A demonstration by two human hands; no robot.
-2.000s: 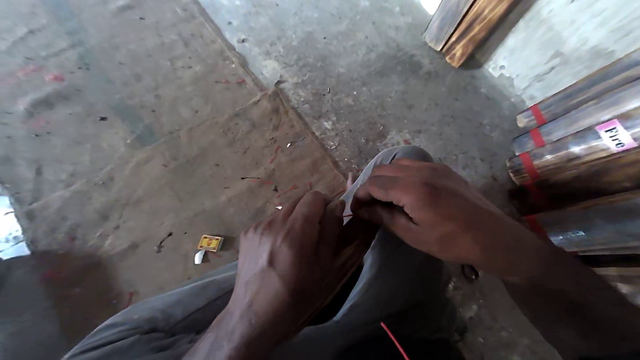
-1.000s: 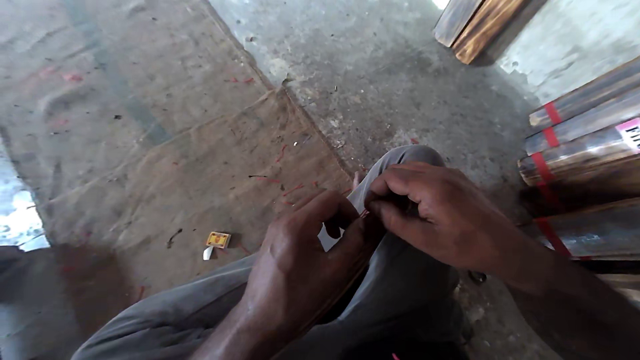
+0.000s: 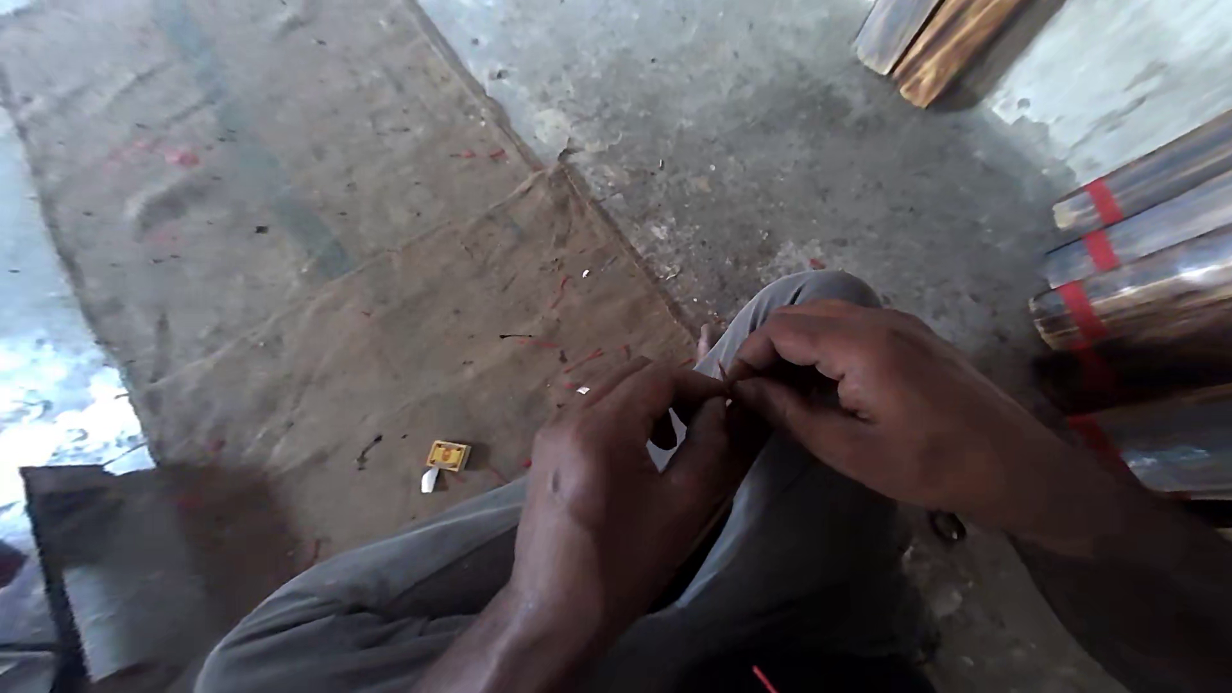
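Observation:
Above my lap, my left hand (image 3: pixel 616 481) and my right hand (image 3: pixel 866 404) meet, thumb against forefinger on each. Between the fingertips is a tiny reddish piece, possibly thread (image 3: pixel 724 373); its shape is too small to tell. Something dark lies under my left palm over the thigh, mostly hidden. My grey trousers (image 3: pixel 385 587) spread below both hands, the knee just beyond my right fingers. A short red strand (image 3: pixel 763 679) shows at the bottom edge, apart from the hands.
A brown cloth sheet (image 3: pixel 404 318) covers the floor, with red thread scraps and a small yellow matchbox (image 3: pixel 449 455) on it. Several long wrapped bundles with red bands (image 3: pixel 1102 202) lie at the right. Two more long pieces (image 3: pixel 948 48) are at the top right. A dark flat object (image 3: pixel 144 577) is bottom left.
Two seconds ago my left fingers were bunched close to my right ones; now a gap shows between my left thumb and forefinger. The red strand at the bottom shows less than it did then.

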